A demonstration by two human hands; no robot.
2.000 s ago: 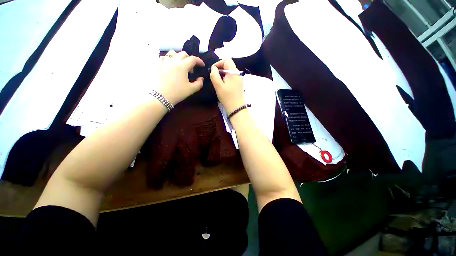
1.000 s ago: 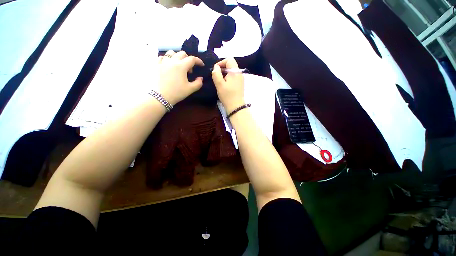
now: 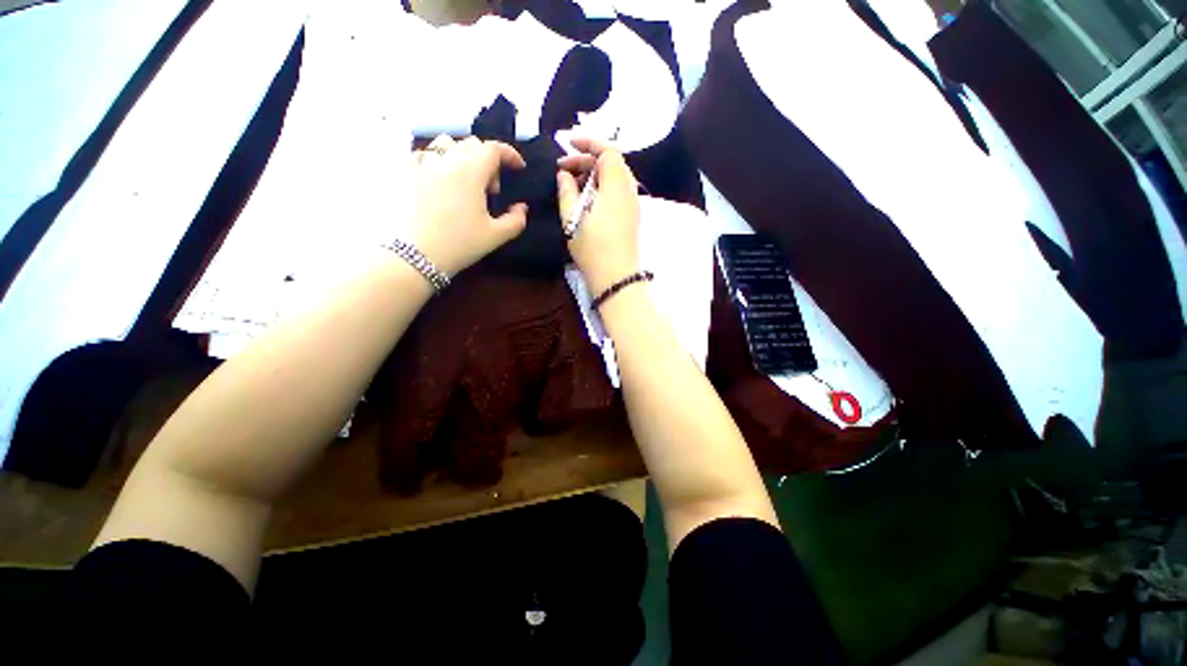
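Observation:
Small dark cut pieces lie at the centre of the table between my hands. My left hand rests on their left side, thumb and forefinger apart, pressing the cloth; whether it grips an edge is hidden. My right hand is at their right side and holds a thin pale pen, now tilted steeply across the palm. My right fingertips are at the upper right edge of the dark pieces, near a small pale spot. Dark red-brown cut pieces lie in a pile below my hands.
A smartphone with lit text lies right of my right forearm, a red ring below it. White pattern pieces and long dark panels cover the table around. The brown table edge is near my body.
The pen has swung from nearly level to steep in my right hand, and my right fingertips have moved up slightly. My left hand has hardly moved. Something skin-toned now shows at the top edge.

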